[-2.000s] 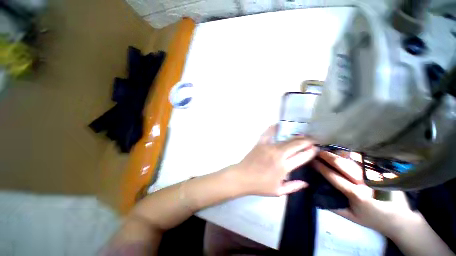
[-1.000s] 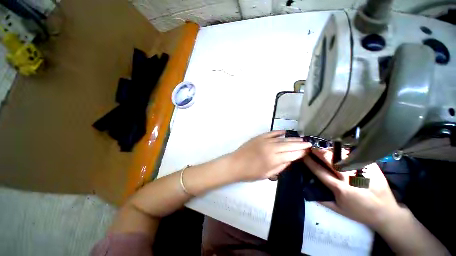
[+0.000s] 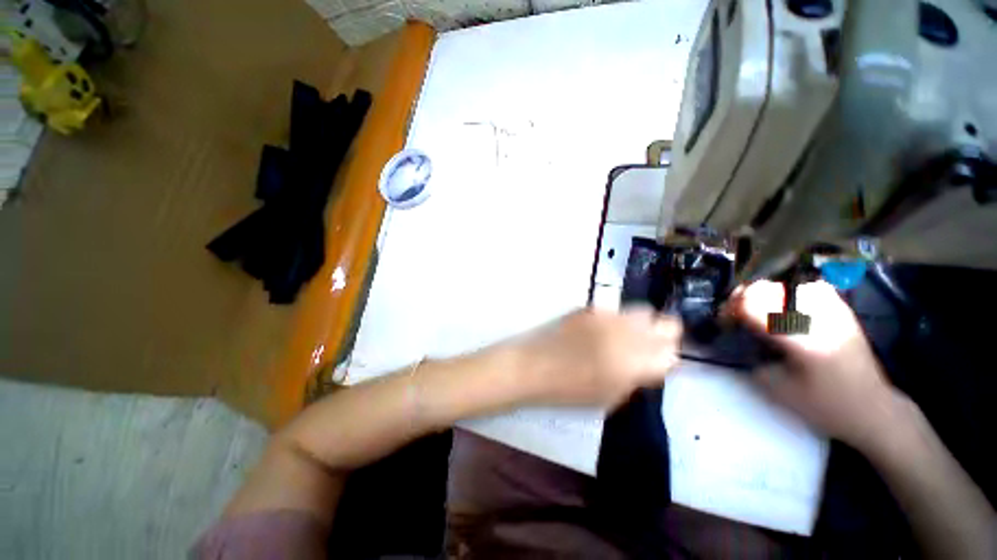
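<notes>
A black band strip (image 3: 636, 429) runs from the needle area toward me over the table edge. My left hand (image 3: 612, 356) is blurred and lies on the strip, fingers at its right side; whether it grips is unclear. My right hand (image 3: 814, 356) is partly behind the knurled screw and blurred, its fingertips at the black cloth by the presser foot (image 3: 700, 279). The black garment (image 3: 929, 328) lies at the right, beyond my right hand. The sewing machine head (image 3: 732, 120) hangs over the silver needle plate (image 3: 616, 246). The needle point is hidden.
A knurled screw (image 3: 788, 323) and a blue part (image 3: 843, 272) are beside the needle area. A small round white-blue item (image 3: 406, 178) is near the orange table edge (image 3: 352, 235). Black strips (image 3: 295, 197) lie on cardboard at left. A yellow object (image 3: 57, 96) is at the far left. Thin threads are on the white table (image 3: 514, 230).
Both hands have drawn back a little from the needle toward me. More black cloth shows under the presser foot. The view has shifted slightly.
</notes>
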